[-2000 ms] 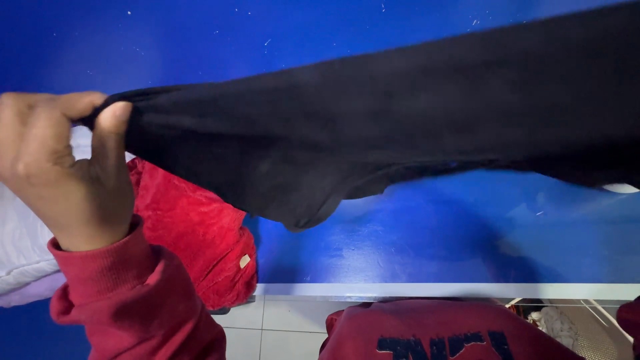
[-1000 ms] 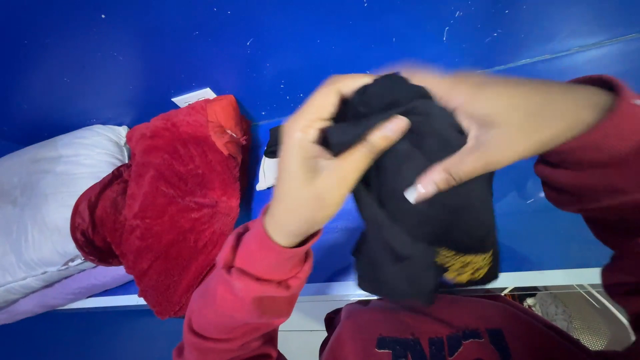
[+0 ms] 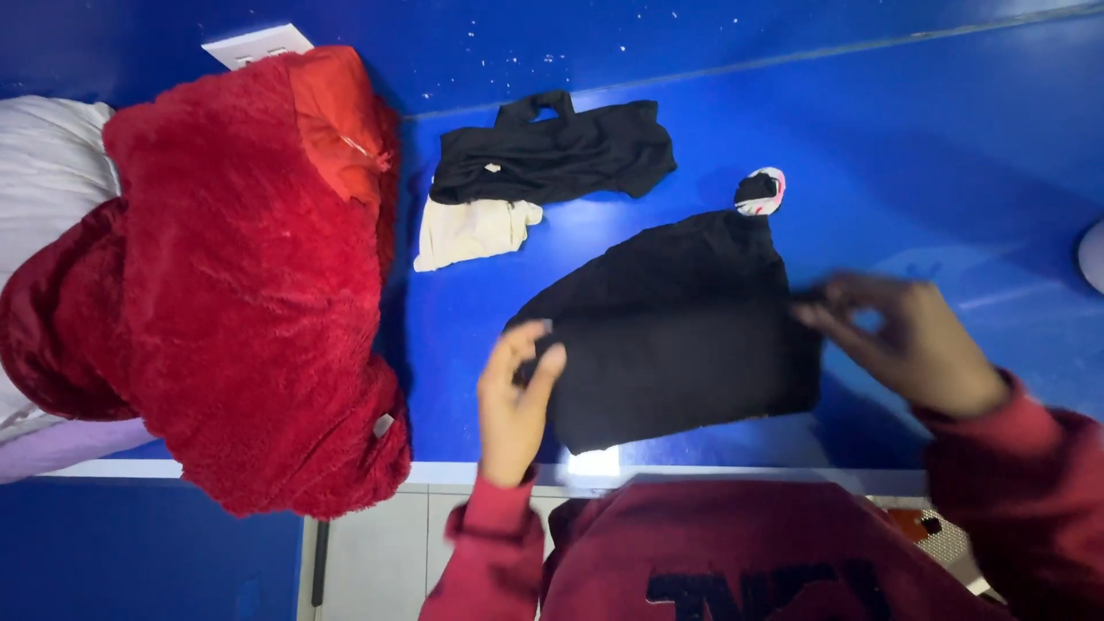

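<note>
A black cloth garment [image 3: 681,371] lies partly on the blue surface, its upper layer spread between both hands. My left hand [image 3: 517,397] pinches its left edge between thumb and fingers. At the right edge my right hand [image 3: 897,336], blurred by motion, grips a corner of the same cloth. Beyond it rest another black garment [image 3: 552,155] with a loop at its top and a cream cloth [image 3: 474,231] partly under that one. A small rolled item in black, white and pink [image 3: 762,191] sits just past the held garment's far corner.
A bulky red plush item [image 3: 250,285] covers the left side, beside a white pillow-like item [image 3: 52,164] and a lilac cloth [image 3: 69,447]. A white plate [image 3: 259,45] is behind the red plush. A white rounded object [image 3: 1094,257] shows at the right edge.
One second ago both hands held a bunched black garment with yellow marking close together; now they are apart, with black cloth stretched between them. The view has shifted.
</note>
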